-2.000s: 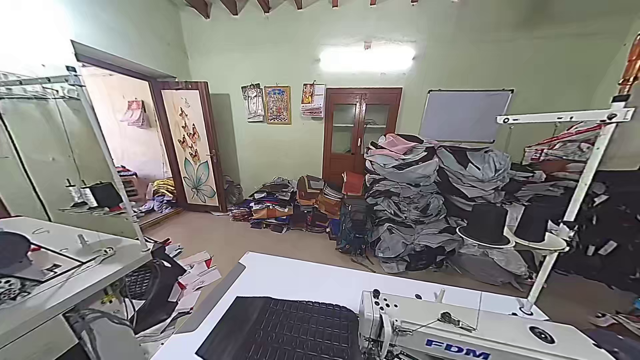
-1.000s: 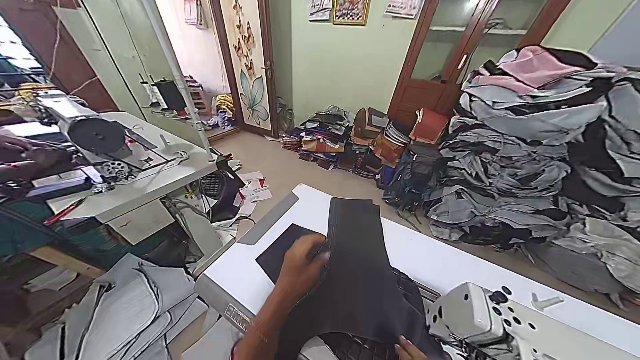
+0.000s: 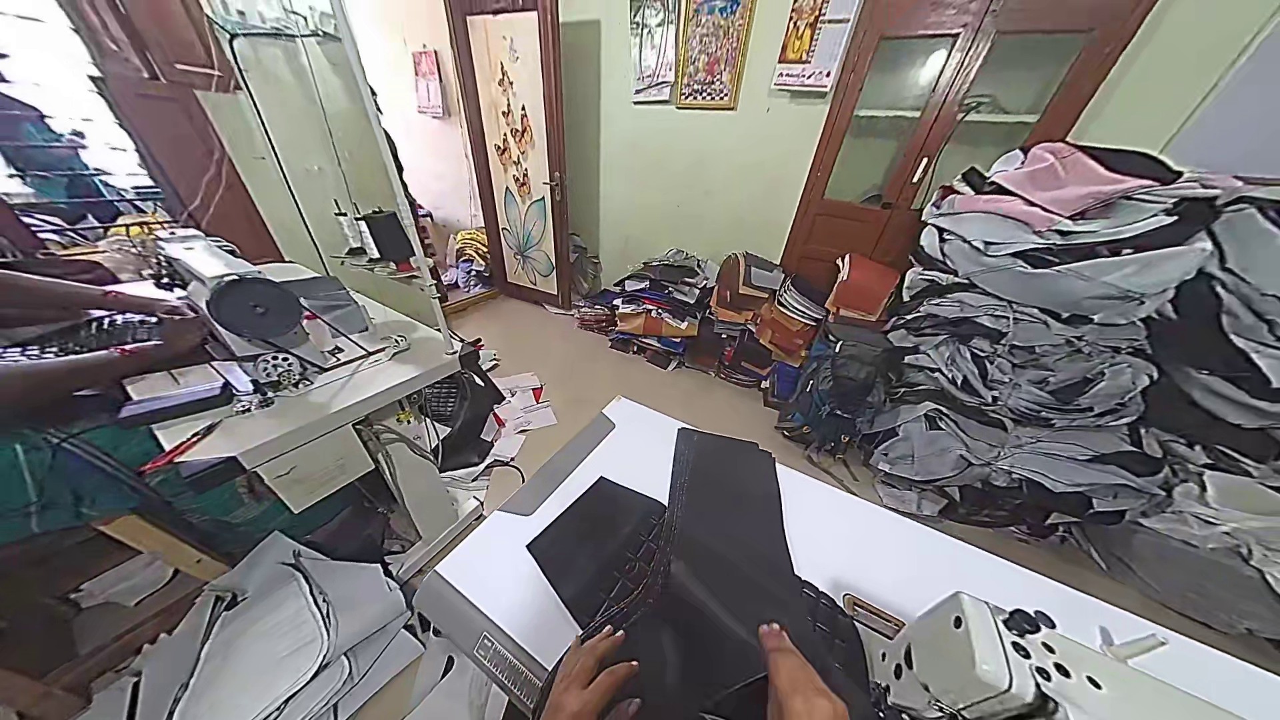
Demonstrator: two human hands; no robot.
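Note:
A black sheet material piece (image 3: pixel 725 540), with stitching along its left edge, lies over a quilted black piece (image 3: pixel 635 560) on the white sewing table (image 3: pixel 830 520). My left hand (image 3: pixel 592 675) rests at the lower left edge of the black material, fingers apart; whether it pinches the edge cannot be told. My right hand (image 3: pixel 798 675) lies on the lower right part, thumb on the surface, its other fingers hidden. Just right of it stands the white head of a sewing machine (image 3: pixel 960 650).
At the left, a co-worker's hands (image 3: pixel 150 335) work at another sewing machine (image 3: pixel 235 300). Grey cut pieces (image 3: pixel 290 630) are stacked at lower left. Large bundles of grey and black material (image 3: pixel 1020 350) stand beyond the table at the right. Papers (image 3: pixel 520 405) lie on the floor.
My left hand has moved from the upper left of the black material down to its lower left edge. Both hands are now low in view. The view tilted down and turned since the first frame.

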